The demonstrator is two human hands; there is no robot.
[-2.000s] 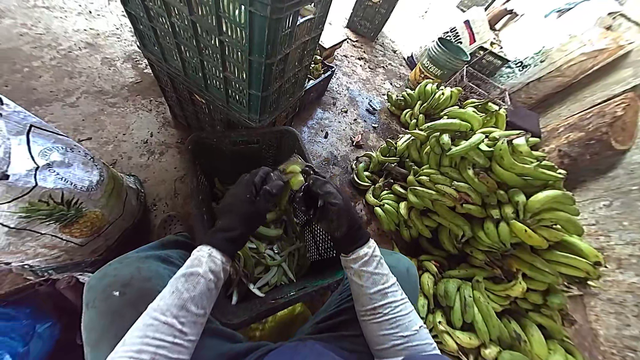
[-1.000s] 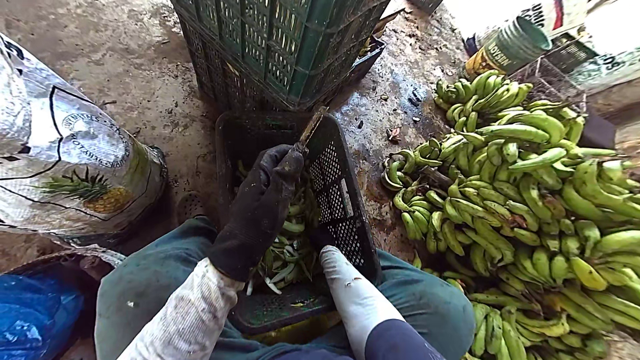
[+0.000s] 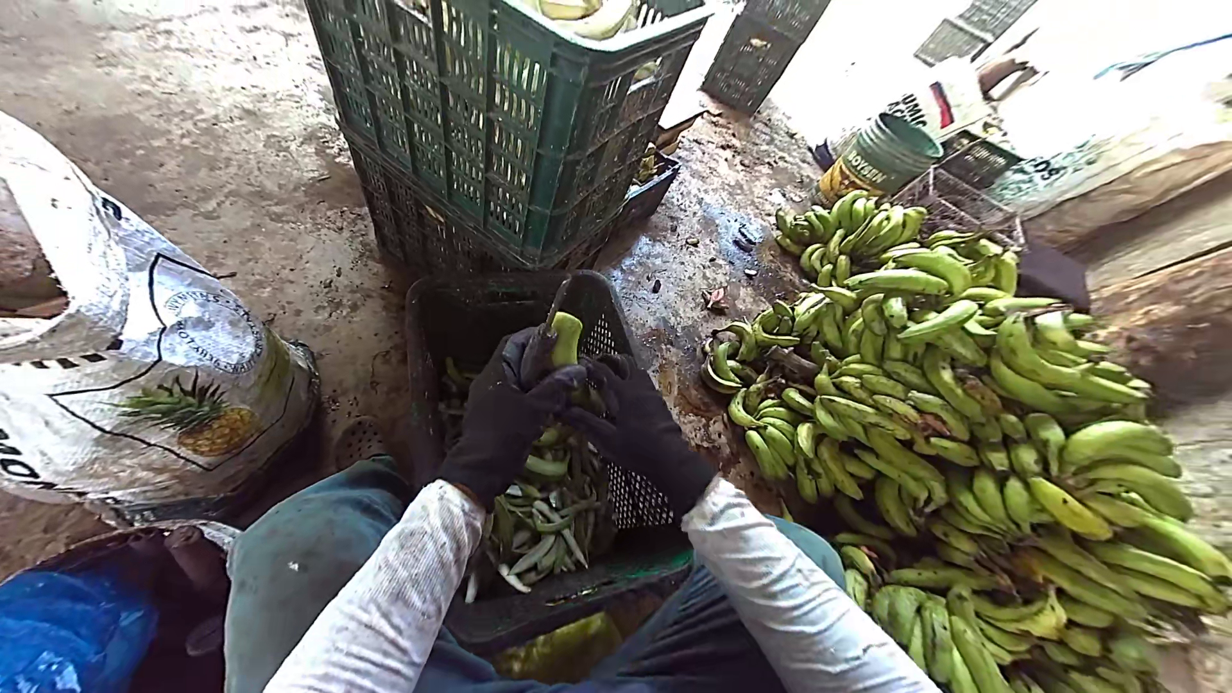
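Observation:
My left hand (image 3: 505, 404), in a dark glove, is closed on a knife (image 3: 555, 300) whose narrow blade points up and away. A green banana (image 3: 565, 339) stands upright between both gloved hands, beside the blade. My right hand (image 3: 630, 414), gloved too, grips the banana's lower part, which the fingers mostly hide. Both hands are over a dark plastic crate (image 3: 423, 337) between my knees. Strips of green peel (image 3: 544, 529) lie in it.
A large heap of green bananas (image 3: 924, 414) lies on the right. Stacked green crates (image 3: 500, 125) stand ahead. At the left are a printed woven sack (image 3: 173, 356) and a blue plastic bag (image 3: 72, 626). A bucket (image 3: 881, 159) stands beyond the heap.
One second ago my right hand was low by the crate's right side and the left held the knife up. Now both hands are together over the crate around a green banana.

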